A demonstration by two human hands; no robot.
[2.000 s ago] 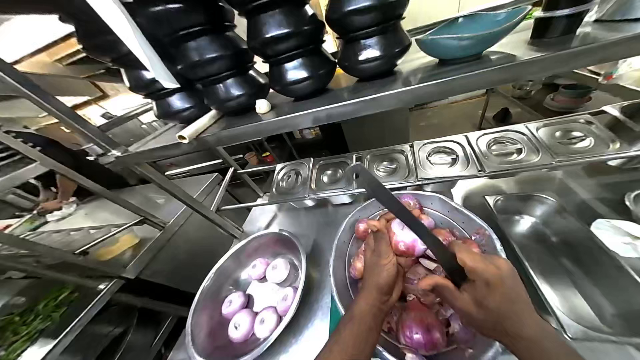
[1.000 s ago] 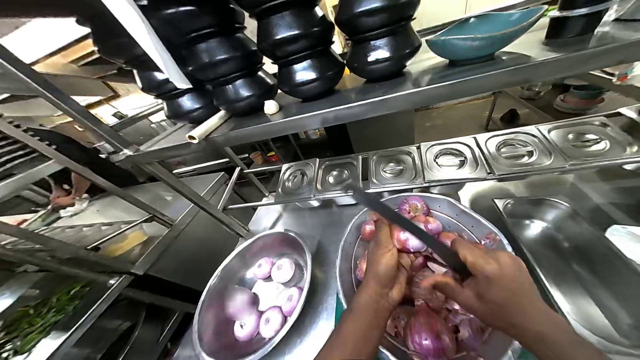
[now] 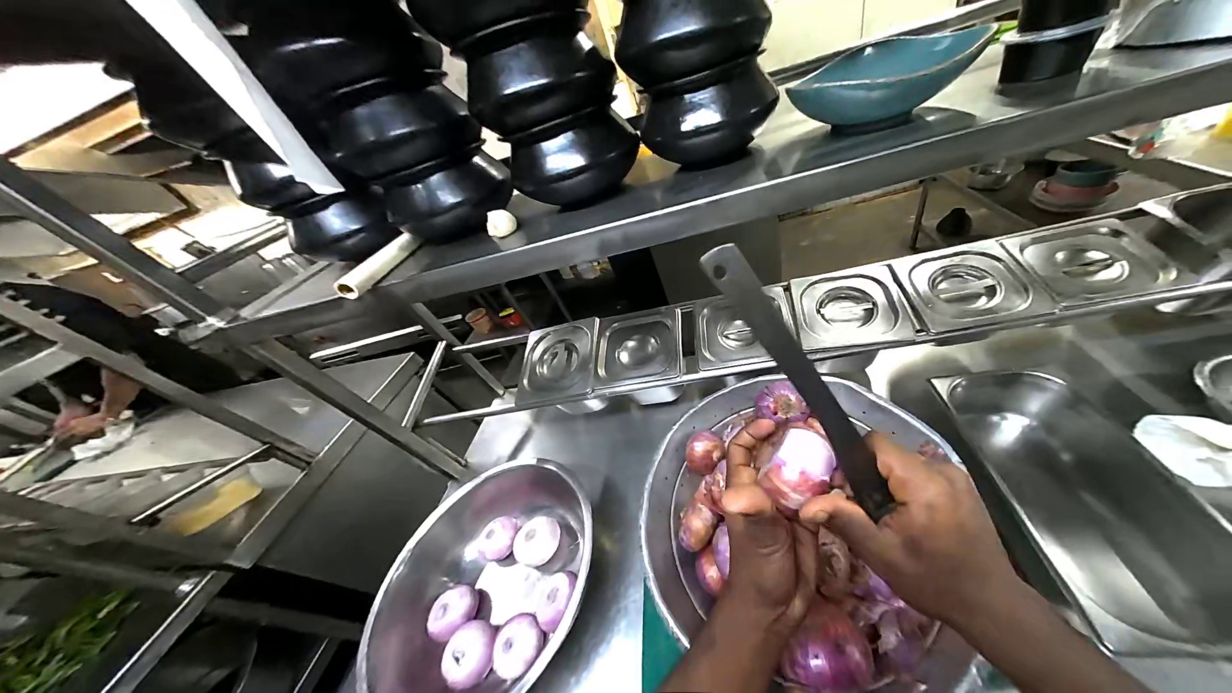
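My left hand (image 3: 765, 539) holds a partly peeled red onion (image 3: 799, 466), its pale purple flesh showing on top. In my right hand (image 3: 929, 529) is a long dark knife (image 3: 789, 361), its blade pointing up and to the left; the right thumb is at the onion's lower side. Both hands are over a wide metal colander (image 3: 664, 481) of unpeeled red onions (image 3: 828, 647) and loose skins. To its left, a steel bowl (image 3: 385, 597) contains several peeled onions (image 3: 518, 645).
Lidded steel containers (image 3: 847, 306) line the counter's back. An empty steel pan (image 3: 1020, 462) lies right of the colander. The shelf above bears stacked black pots (image 3: 568, 154) and a blue dish (image 3: 890, 82). Another person's hands (image 3: 87, 419) are at a counter far left.
The peeled face of the onion is turned more toward the camera than a second ago. The knife remains in the right hand, its blade now more upright.
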